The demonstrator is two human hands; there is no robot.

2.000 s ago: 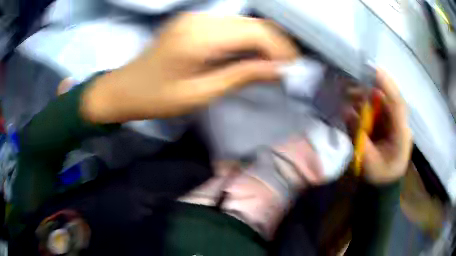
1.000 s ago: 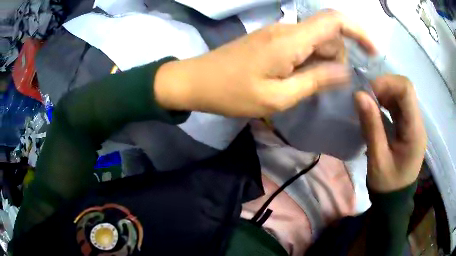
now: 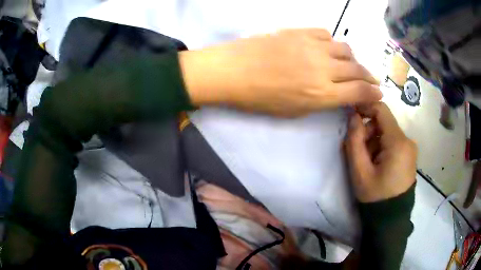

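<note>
A pale panel (image 3: 274,163) hangs from both hands down over the lap, with a dark grey panel (image 3: 213,161) along its left side. My left hand (image 3: 285,74) lies across the panel's upper edge, back of the hand up, its fingertips pinching the cloth's right corner. My right hand (image 3: 385,153) grips the panel's right edge with curled fingers, just below the left fingertips. The two hands meet at this corner. The pinched cloth is mostly hidden by the fingers.
The sewing machine head (image 3: 438,42) stands at the upper right over a cream bed (image 3: 435,124). More dark grey cloth (image 3: 150,153) and pale cloth (image 3: 126,184) lie under the left forearm. Red and yellow thin items (image 3: 464,253) are at the lower right corner.
The view has shifted, and the machine head and bed now show. The hands have come together at the cloth's edge. The pale panel now hangs below them, where dark grey cloth was before.
</note>
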